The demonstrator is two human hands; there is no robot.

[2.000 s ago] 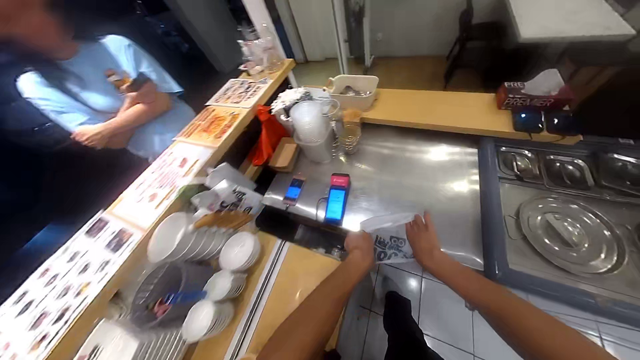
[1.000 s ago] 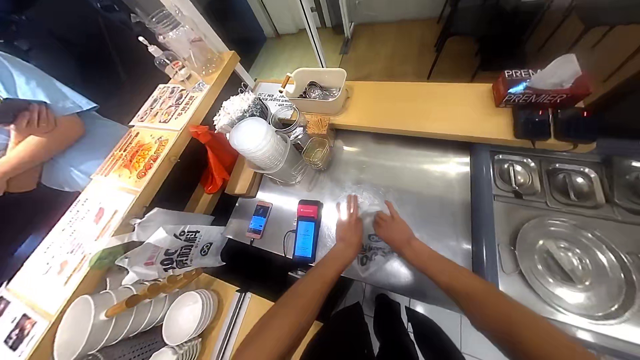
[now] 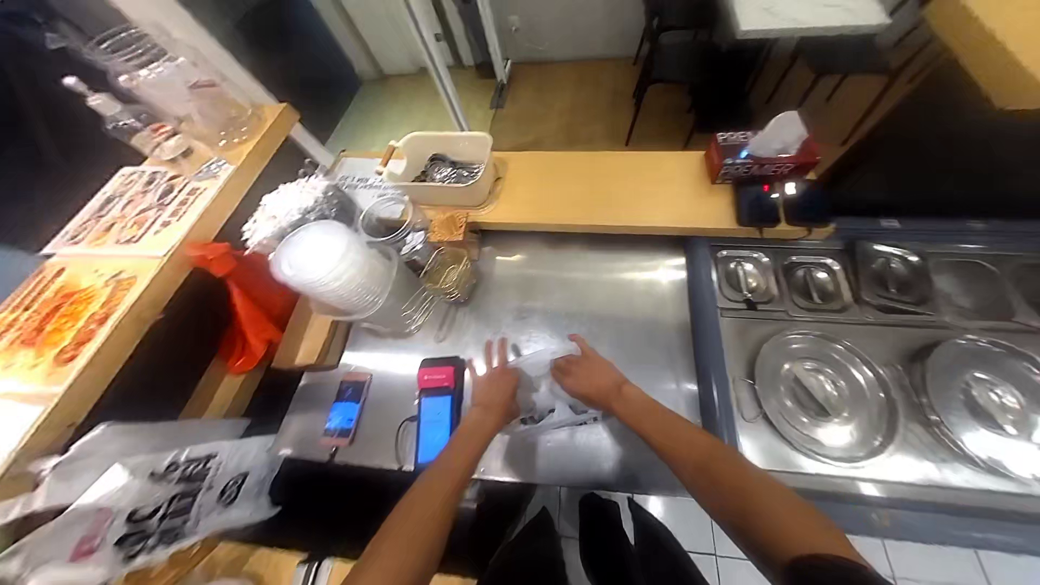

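A thin white plastic bag (image 3: 543,394) with dark print lies on the stainless steel counter (image 3: 601,317), between my two hands. My left hand (image 3: 494,388) rests at the bag's left side, its fingers apart. At the bag's upper right is my right hand (image 3: 587,375), index finger extended, the other fingers curled; whether it pinches the bag's edge cannot be told. Left of my left hand lie a payment terminal (image 3: 436,414) with a lit screen and a smartphone (image 3: 348,409) with a cable plugged in.
Stacked clear plastic lids (image 3: 329,264), wire strainers (image 3: 448,275) and a cutlery basket (image 3: 445,191) stand at the back left. A tissue box (image 3: 760,158) is on the wooden ledge. Lidded steel pots (image 3: 825,398) sit at the right. More printed plastic bags (image 3: 179,496) lie lower left.
The bag, held out at the counter's front edge two seconds ago, now lies farther in on the counter. Both hands have moved inward with it. The view has shifted.
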